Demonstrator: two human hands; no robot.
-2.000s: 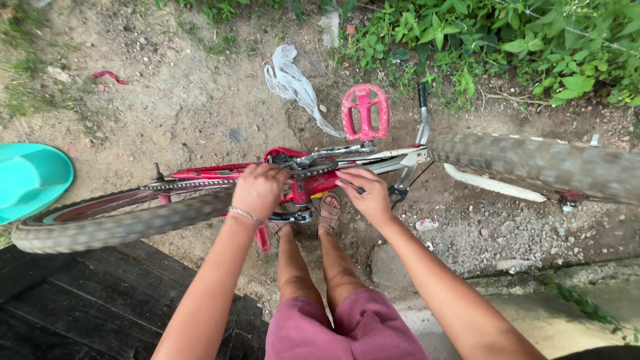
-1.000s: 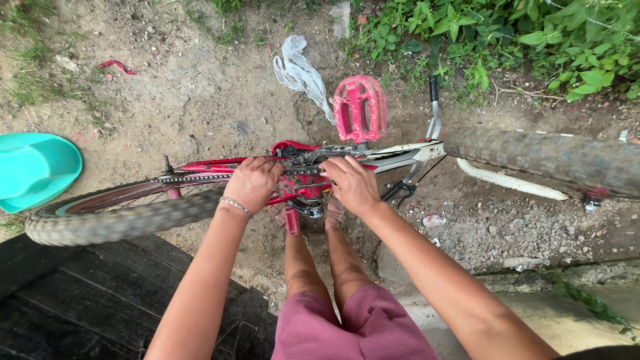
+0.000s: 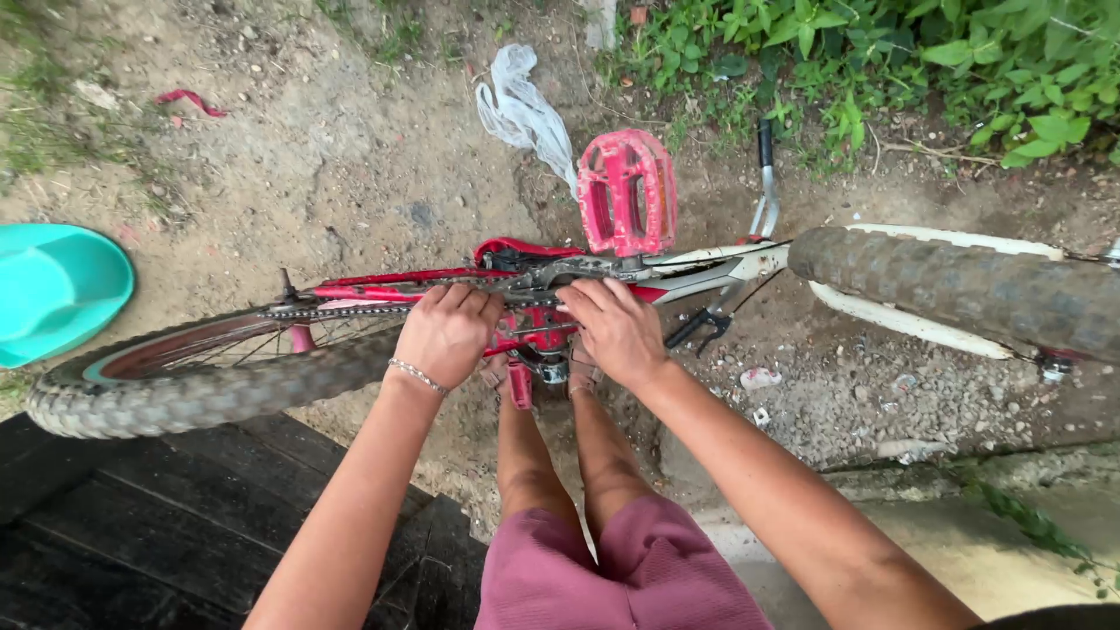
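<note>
A red and white bicycle (image 3: 752, 262) stands upside down across the view, its handlebar on the ground. My left hand (image 3: 451, 332) has its fingers curled over the bicycle chain (image 3: 367, 310), left of the crank. My right hand (image 3: 614, 331) is at the chainring area, fingertips bent down over its near edge; whether they pinch the chain is hidden. A pink pedal (image 3: 626, 192) points up and away just beyond my right hand. The lower pedal (image 3: 520, 385) hangs below, between my hands. The knobby rear tire (image 3: 219, 389) is at the left, the front tire (image 3: 962, 284) at the right.
A turquoise plastic basin (image 3: 57, 293) lies at the left edge. Dark wooden boards (image 3: 149, 516) fill the lower left. A translucent plastic bag (image 3: 525, 114) lies on the dirt beyond the bicycle. Green plants (image 3: 875, 61) grow upper right, and a concrete ledge (image 3: 989, 525) runs lower right.
My right hand has moved from the frame beside the crank onto the chainring area, nearer my left hand. The raised pink pedal shows larger and more tilted than two seconds ago.
</note>
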